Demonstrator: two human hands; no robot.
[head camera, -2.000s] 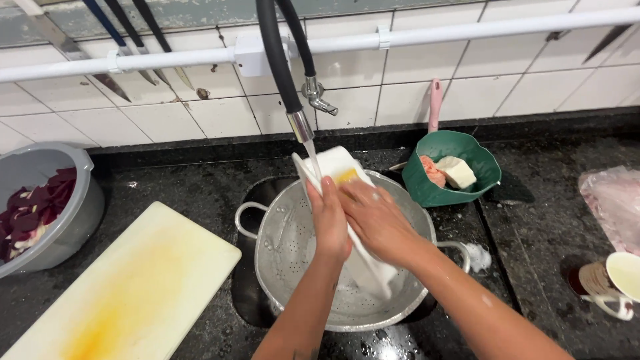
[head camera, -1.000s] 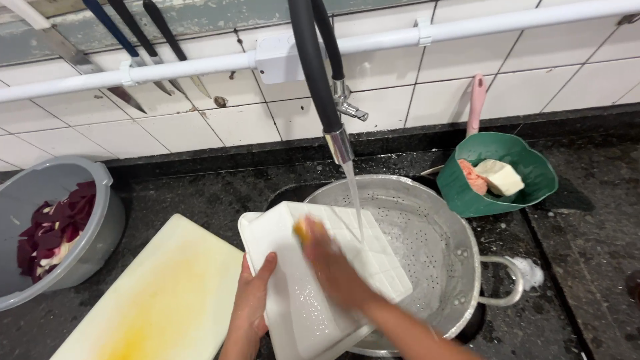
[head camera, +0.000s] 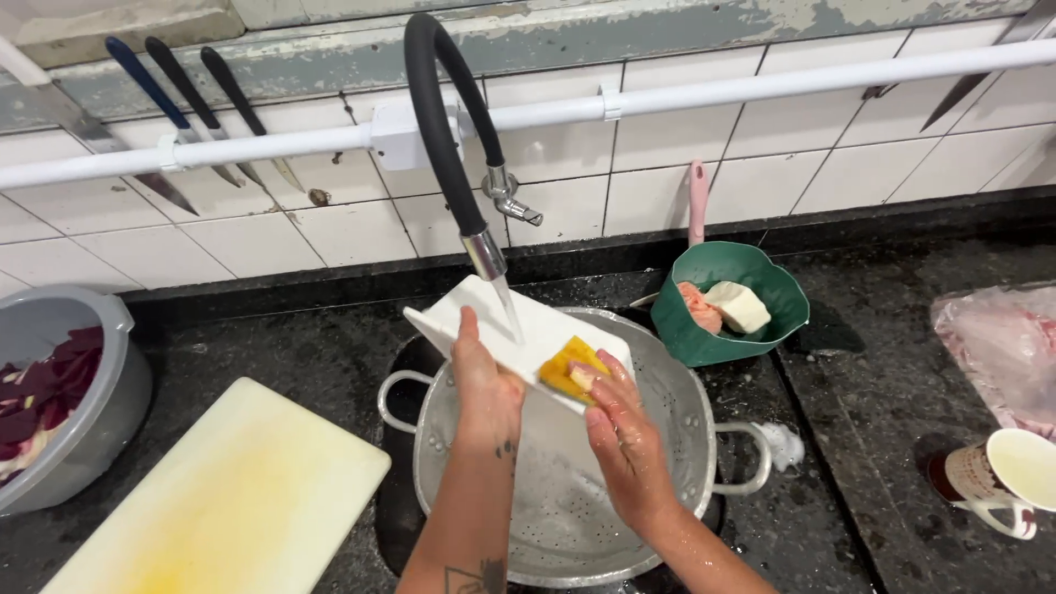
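Observation:
My left hand (head camera: 485, 375) grips the near side of a white plastic tray (head camera: 528, 326), tilted over a large aluminium colander (head camera: 577, 503). My right hand (head camera: 623, 429) presses a yellow sponge (head camera: 571, 368) against the tray's right part. From the metal spout (head camera: 484, 256) of a black flexible faucet (head camera: 441, 124), water runs onto the tray. The colander rests in the sink, with a loop handle on each side. Behind it to the right, a green plastic container (head camera: 726, 272) holds a white block and something pinkish.
At left are a grey tub (head camera: 124, 388) of cut purple vegetables and a yellow-stained white cutting board (head camera: 247, 462). Knives (head camera: 235, 91) hang behind a white wall pipe (head camera: 742, 89). At right lie a clear plastic bag (head camera: 998, 346) and a mug (head camera: 978, 474) on its side.
The tray's broad face was turned up with its near end low one second ago; now it is angled higher, under the spout. The left hand has moved from the tray's left edge to its near side.

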